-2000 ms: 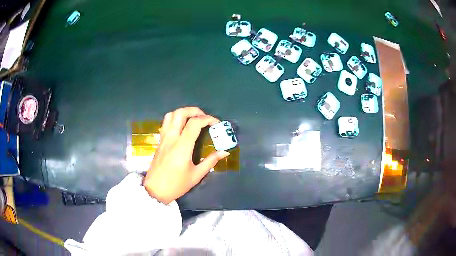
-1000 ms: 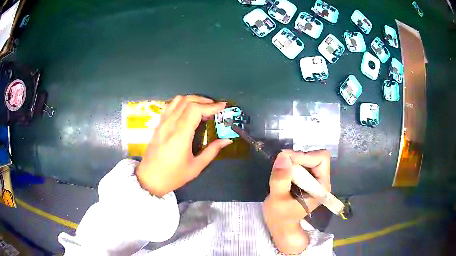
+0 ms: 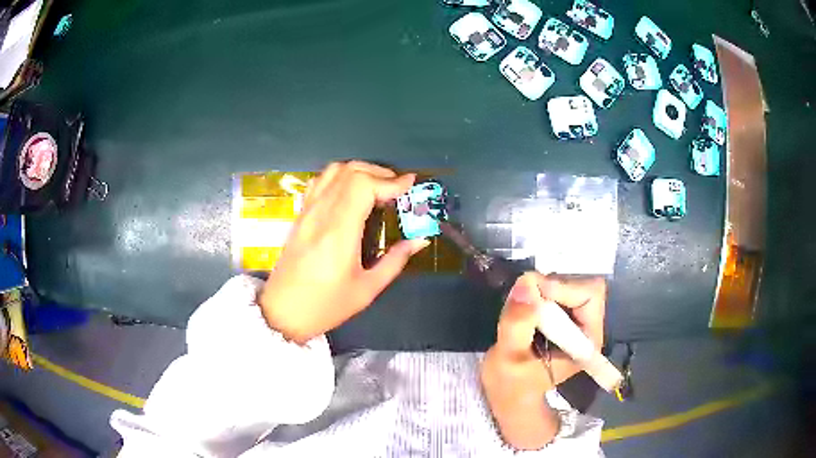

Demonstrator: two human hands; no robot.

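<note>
My left hand (image 3: 333,241) holds a light-blue and white module (image 3: 422,210) between thumb and forefinger, over the amber Kapton tape (image 3: 268,224) on the bench. My right hand (image 3: 548,349) holds the soldering iron (image 3: 577,344) like a pen by its thick white handle. Its dark, narrow front points up and left, and the tip is at the module's right edge. Whether the tip touches the module cannot be told. A small dark part sticks out at the module's right edge. The left palm hides part of the tape.
Many loose modules (image 3: 573,117) lie at the upper right. A pale, shiny tape sheet (image 3: 573,222) lies right of the amber tape. A long copper-brown strip (image 3: 743,170) is at the right. A black box with a round label (image 3: 38,159) stands at the left.
My right hand has come into view with the soldering iron, its tip now at the module. The view has shifted. My left hand still holds a module.
</note>
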